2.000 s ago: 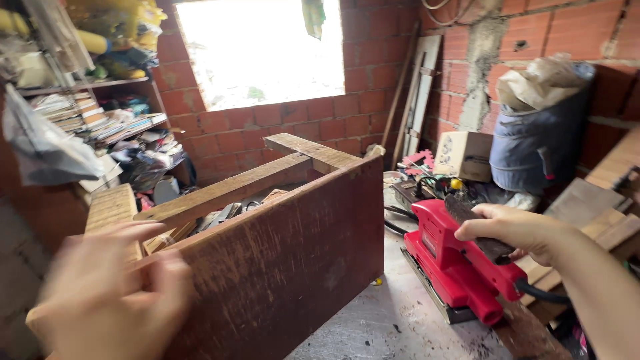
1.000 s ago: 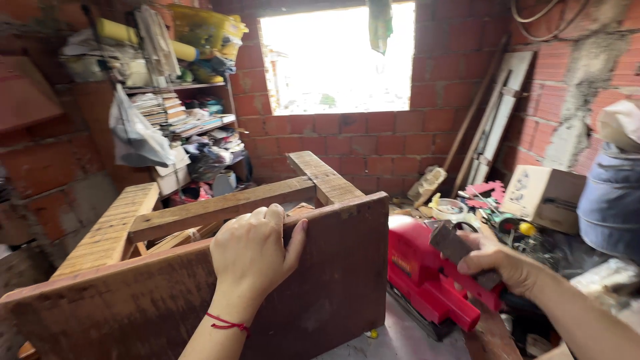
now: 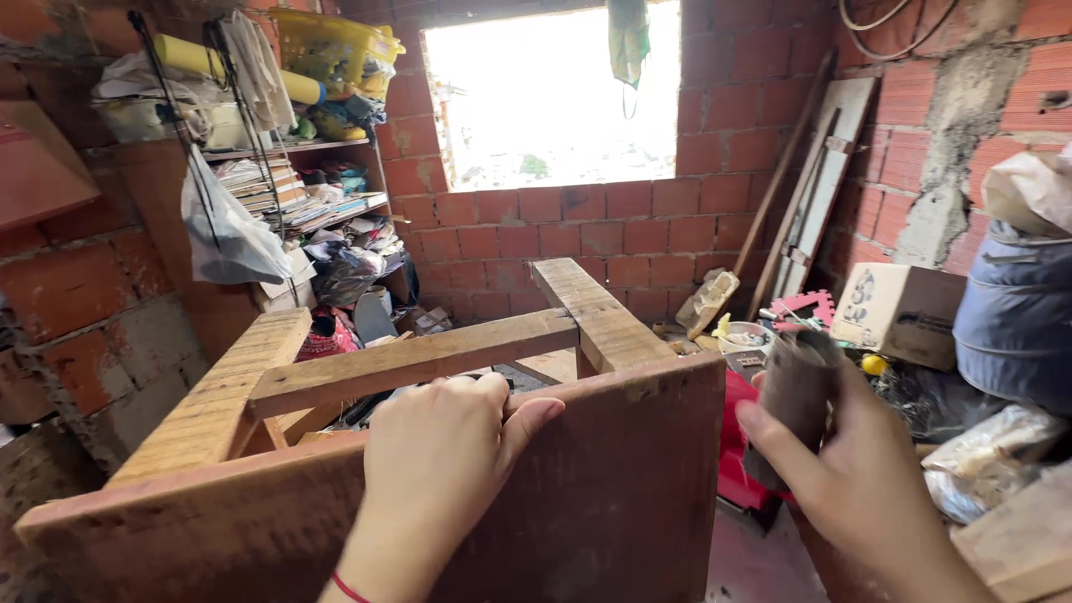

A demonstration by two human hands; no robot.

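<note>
A piece of wooden furniture lies tipped, its dark brown panel [image 3: 603,486] facing me and its bare wood legs and crossbar [image 3: 419,356] pointing away. My left hand [image 3: 440,452] grips the panel's upper edge near the middle, fingers over the far side and thumb along the edge. To the right of the panel, my right hand [image 3: 846,469] holds a rolled or folded piece of dark sandpaper [image 3: 796,402], somewhat blurred, between thumb and fingers. Behind that hand a red power sander [image 3: 737,469] shows in part; the panel and hand hide the rest.
Beyond the sander stand a cardboard box [image 3: 896,310], a small white tub [image 3: 744,337] and a blue bundle [image 3: 1017,318]. Boards [image 3: 808,201] lean in the far corner. Crowded shelves [image 3: 289,149] with a hanging plastic bag [image 3: 230,230] are at left. Wood pieces [image 3: 1022,528] lie at lower right.
My left hand, blurred at the panel's left part two seconds ago, now holds its edge near the middle. My right hand has moved from over the sander toward the panel with the sandpaper.
</note>
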